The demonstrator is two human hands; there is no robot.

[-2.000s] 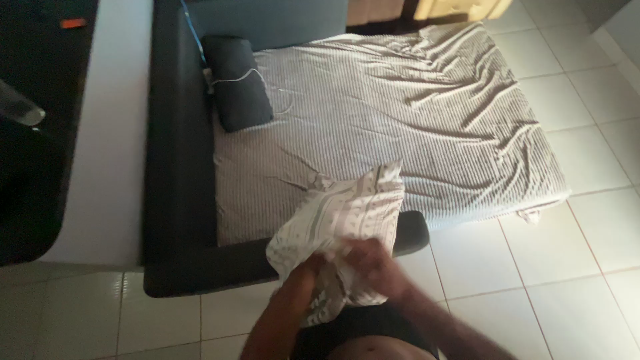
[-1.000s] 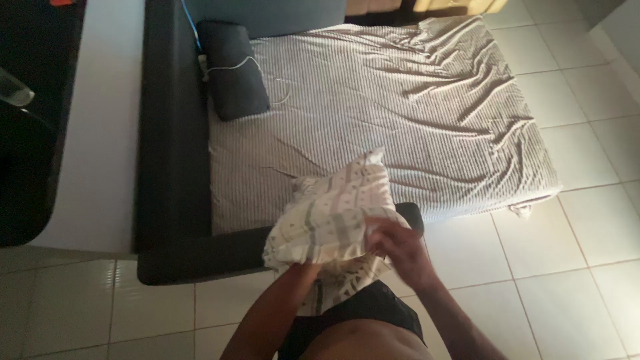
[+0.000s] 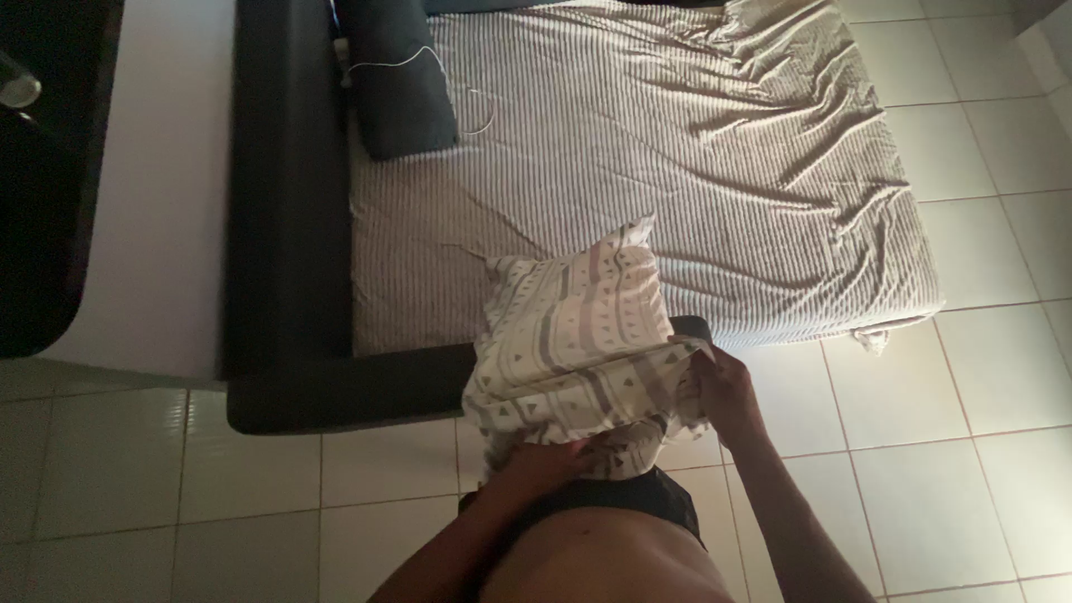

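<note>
A pillow in a patterned pillowcase (image 3: 569, 327), pale with grey stripes and small triangles, is held in front of my waist, partly over the sofa's dark armrest. My right hand (image 3: 722, 389) grips the case's edge at its right corner. My left hand (image 3: 561, 456) is at the near side, partly tucked under the loose cloth; its fingers are mostly hidden, so its grip cannot be told. The case is bunched and folded along the near edge.
Beyond lies a sofa seat under a rumpled striped cover (image 3: 586, 151). A dark bolster cushion (image 3: 406, 100) with a white cable (image 3: 389, 64) rests on it. The dark armrest (image 3: 352, 389) runs along the near side. At left is a black-topped surface (image 3: 50, 209); tiled floor (image 3: 921, 494) lies right.
My right hand has moved outward to the right corner of the pillowcase from near the middle, where both hands were close together two seconds ago. The pillow's patterned face is spread wider.
</note>
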